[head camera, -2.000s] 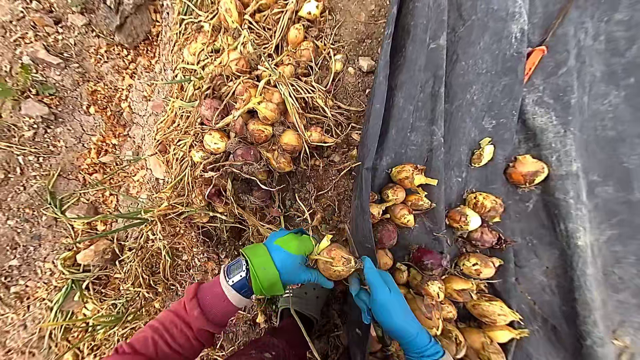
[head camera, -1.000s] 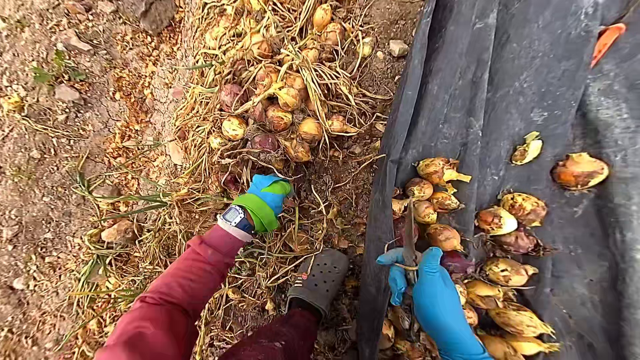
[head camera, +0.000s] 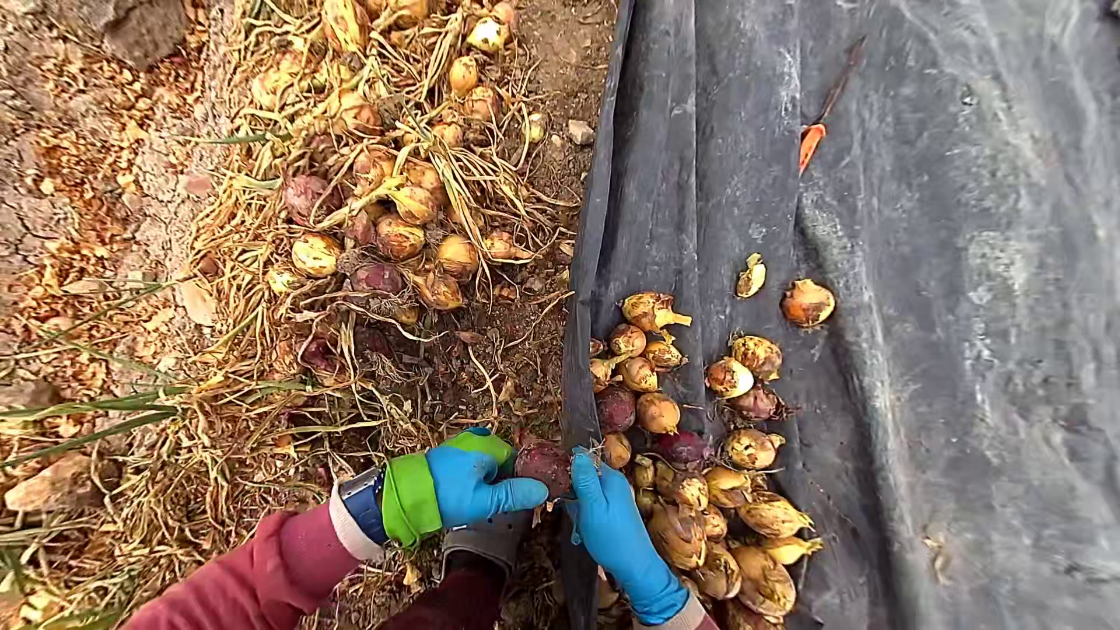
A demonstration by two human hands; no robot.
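Gloved in blue with a green band over it, my left hand (head camera: 477, 481) holds a red onion (head camera: 544, 468) above the edge of the black ground cloth. My right hand (head camera: 612, 525), also in a blue glove, is at the onion's right side with thumb and fingers close together. Whether it grips a blade or just the roots is hidden. Beside it on the cloth lie yellow onions (head camera: 678, 534) and a few red ones (head camera: 685, 448). A heap of onions with dry tops (head camera: 398, 236) lies on the soil ahead.
A knife with an orange handle (head camera: 812, 144) lies on the black cloth (head camera: 989, 367). One yellow onion (head camera: 808, 303) sits apart from the others. A shoe (head camera: 490, 538) is below my hands, and stones (head camera: 54, 486) lie at the left.
My left hand, a second ago at the near end of the heap, has come right and back with a red onion. The right hand has moved next to it.
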